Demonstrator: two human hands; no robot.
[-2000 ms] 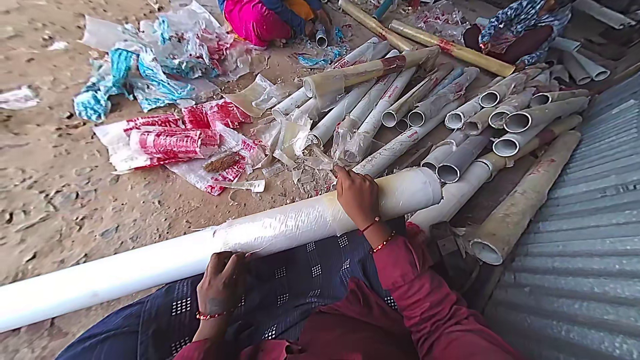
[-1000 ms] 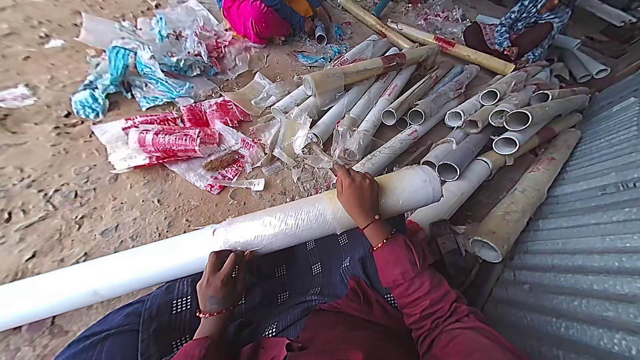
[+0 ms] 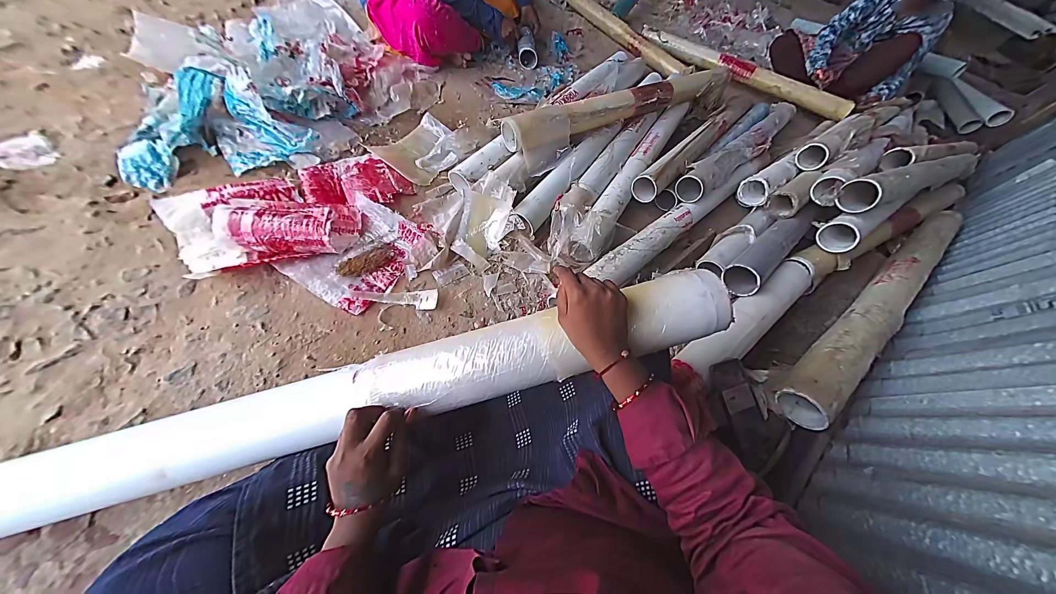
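A long white plastic pipe [image 3: 223, 429] lies slantwise across my lap, and clear film wraps [image 3: 462, 367] its middle. Toward the pipe's right end there is a yellowish patch and a white rim. My left hand [image 3: 367, 462] rests at the pipe's lower side, near the left edge of the film, its fingers curled; whether they pinch the film cannot be told. Over the top of the pipe, near the yellowish part, lies my right hand [image 3: 591, 318]. Its fingers are bent at the far side, and something thin may be between them, but this is too small to tell.
Several used pipes [image 3: 639, 181] are heaped ahead and to the right, beside a corrugated metal sheet [image 3: 949, 396]. Torn red-printed film [image 3: 289, 227] and blue-and-clear plastic scraps [image 3: 264, 99] lie on the dirt ground. Two other people sit farther back, one in pink clothing [image 3: 425, 33].
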